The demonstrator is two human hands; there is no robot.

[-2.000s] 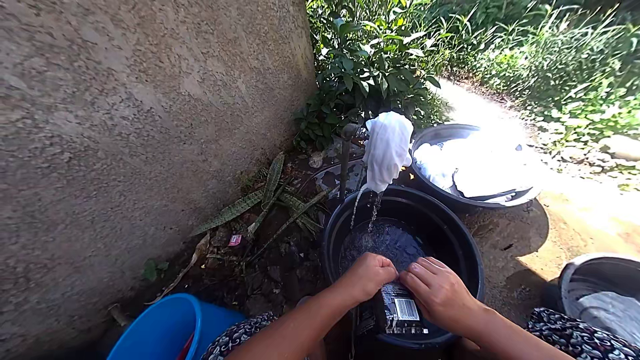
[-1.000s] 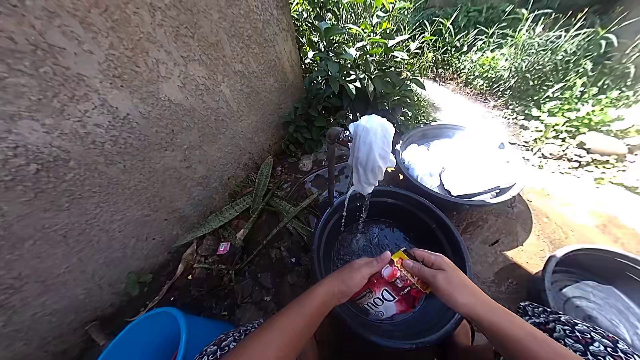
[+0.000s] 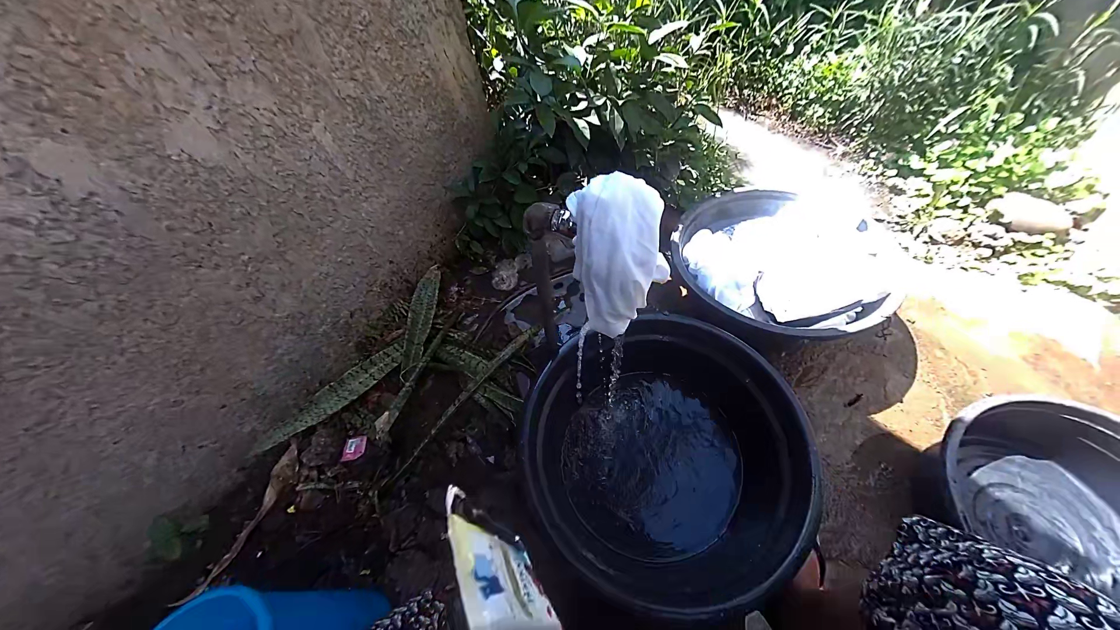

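Note:
Neither of my hands shows; a packet with a torn-looking top edge stands up at the bottom edge of the view, and what holds it is hidden. Beyond it is a large black plastic basin with water in it. Water runs into the basin from a white cloth wrapped over the mouth of an outdoor tap on a standing pipe. Behind, a second basin holds white laundry, brightly sunlit.
A rough wall rises at the left. A blue plastic container is at the bottom left, and another basin with water stands at the right. Long mottled leaves lie beside the pipe; bushes grow behind it.
Both hands, seen earlier over the black basin holding a packet, have left the view. A packet now stands at the bottom edge, nearer to me and left of the basin.

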